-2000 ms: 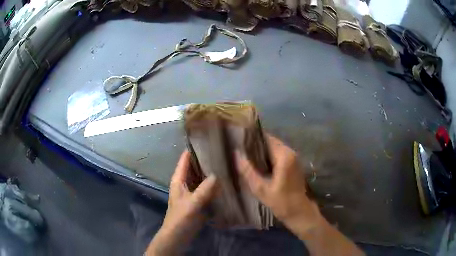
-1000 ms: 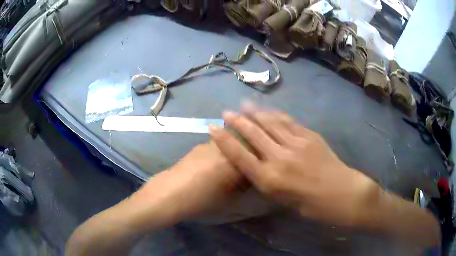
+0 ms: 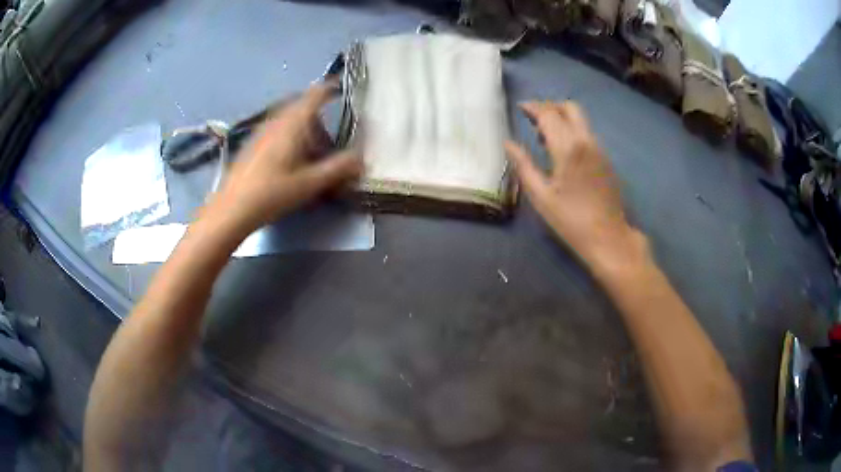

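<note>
A stack of pocket pieces (image 3: 432,115) lies pale side up on the grey table (image 3: 443,350), toward its far side, with thick yellowish-brown layered edges facing me. My left hand (image 3: 290,152) is blurred at the left side of the stack, fingers apart; whether the thumb touches the stack is unclear. My right hand (image 3: 572,171) is just right of the stack, fingers apart and empty.
A long white strip (image 3: 313,236) lies left, partly behind my left forearm. A clear plastic piece (image 3: 124,180) and a knotted fabric tie (image 3: 198,146) are beyond it. Tied brown bundles (image 3: 708,88) line the far edge. The iron (image 3: 807,396) stands at the lower right.
The stack was between both hands near the table edge; now it lies farther away on the table, over part of the tie. The hands have come apart to either side of it.
</note>
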